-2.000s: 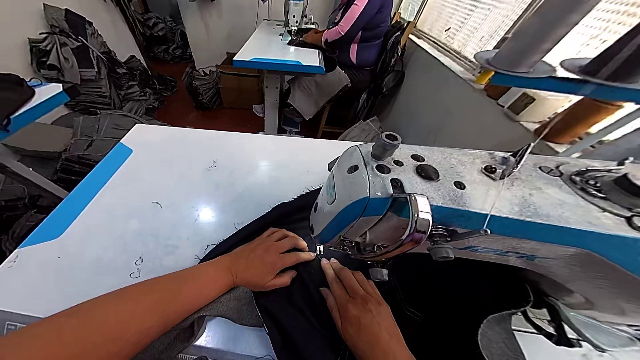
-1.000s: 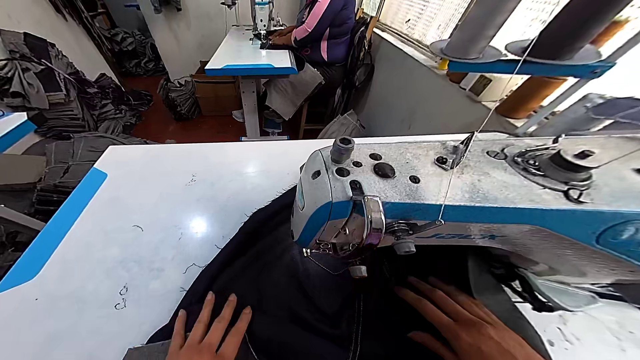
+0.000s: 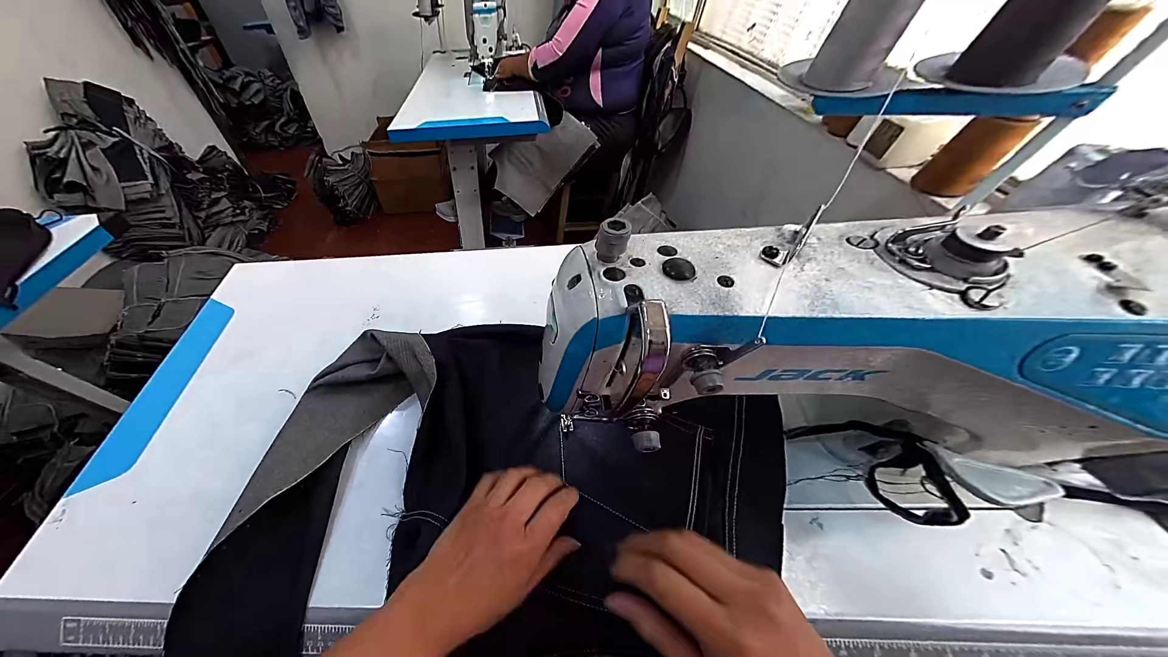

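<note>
A dark denim garment piece (image 3: 630,484) with pale stitch lines lies under the head of a Jack industrial sewing machine (image 3: 821,356). The presser foot (image 3: 567,423) is at a stitch line in the cloth. My left hand (image 3: 502,538) rests on the denim just in front of the foot, fingers loosely bent. My right hand (image 3: 703,593) is slightly blurred over the cloth to the right, its fingers curled; whether it pinches fabric is unclear. A strip of the denim, its grey underside (image 3: 338,429) turned up, trails over the table's left part.
Thread cones (image 3: 862,46) stand on a blue rack at the upper right. Safety glasses (image 3: 995,479) lie behind the machine arm's right side. Beyond the table, a person (image 3: 593,55) works at another sewing machine. Piles of grey garments (image 3: 164,192) lie at the left.
The denim has been shifted and spread, with a grey-backed strip now out to the left. Both hands, apart a second ago, are closer together in front of the presser foot.
</note>
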